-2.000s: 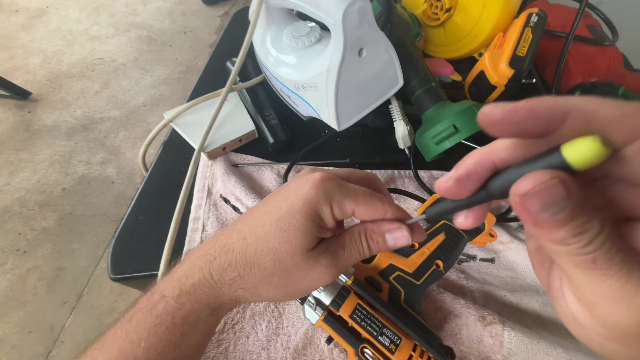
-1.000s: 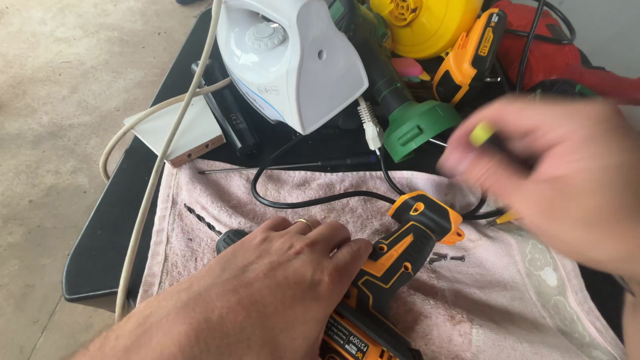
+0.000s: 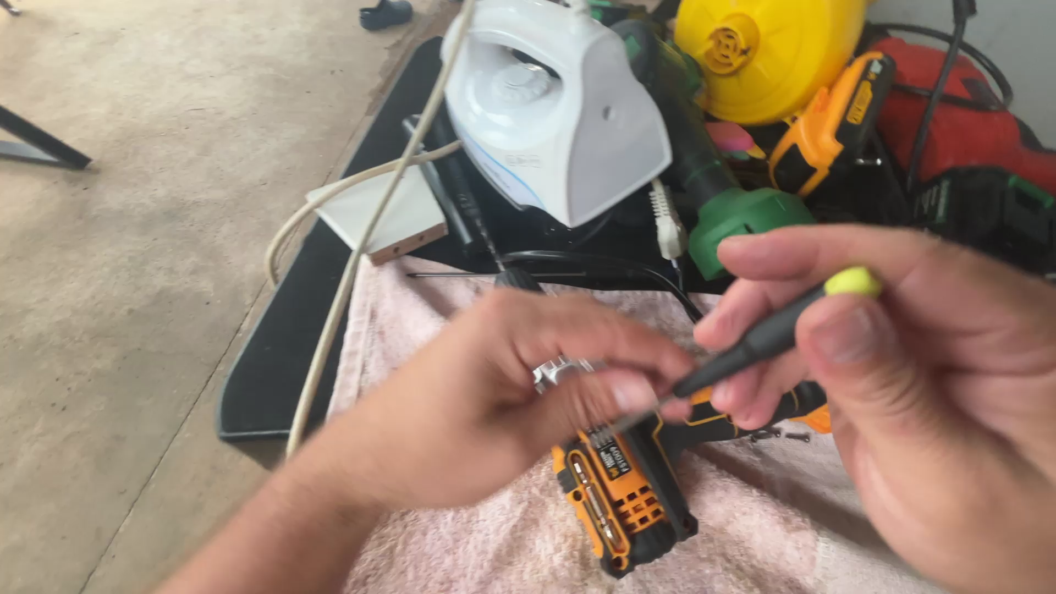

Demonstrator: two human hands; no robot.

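My right hand [image 3: 916,371] holds a screwdriver [image 3: 755,342] by its black handle with a yellow-green end. The thumb and fingers of my left hand [image 3: 495,388] pinch its thin metal shaft near the handle. Below my hands an orange and black power drill [image 3: 631,487] lies on a pink towel [image 3: 742,528]; its chuck [image 3: 518,280] with a drill bit [image 3: 488,239] points away from me. My left hand hides part of the drill. Several small screws [image 3: 780,434] lie on the towel beside the drill's handle.
Beyond the towel stand a white clothes iron [image 3: 561,124] with a pale cord, a white block [image 3: 388,214], a green tool [image 3: 734,219], a yellow round device [image 3: 767,49], an orange battery tool [image 3: 833,124] and a red tool [image 3: 949,115]. A thin rod [image 3: 462,274] lies at the towel's far edge.
My left hand has come off the drill, where it rested a second ago, and is back on the screwdriver's shaft. The drill has turned, its bit pointing farther forward. My right hand has moved nearer my left.
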